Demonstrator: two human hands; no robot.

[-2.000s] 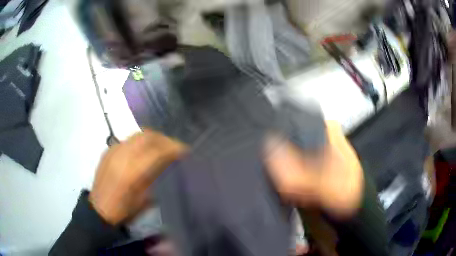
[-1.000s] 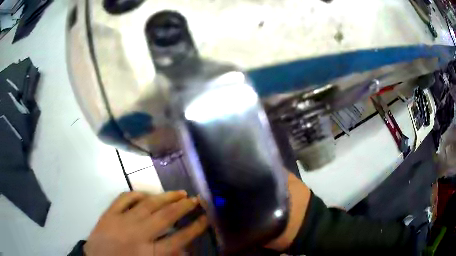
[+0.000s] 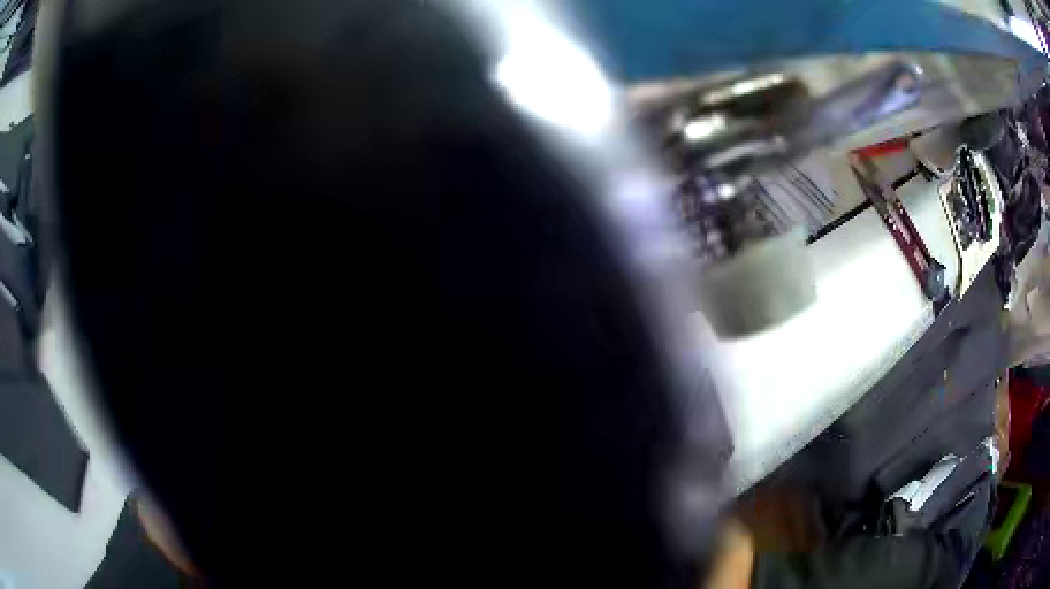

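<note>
A large shiny dark guard (image 3: 368, 299) of the sewing machine fills the left and middle of the view, very close and blurred. It hides the needle area and any cloth being worked on. Only a sliver of my left hand (image 3: 168, 538) shows at the guard's lower left edge. A small part of my right hand (image 3: 730, 555) shows at its lower right edge, with the dark sleeve beside it. The fingers of both hands are hidden. The tension assembly (image 3: 731, 190) of the machine head shows right of the guard.
Dark fabric pieces (image 3: 40, 431) lie on the white table at the left edge. Red and black snips (image 3: 898, 224) lie on the right, beside a tray of small dark metal parts (image 3: 973, 207). Bundled dark cloth (image 3: 910, 403) lies beyond the table's edge at lower right.
The view has moved in close to the machine, so the guard looks much larger. The hands, plainly visible on the cloth two seconds ago, are now almost wholly covered.
</note>
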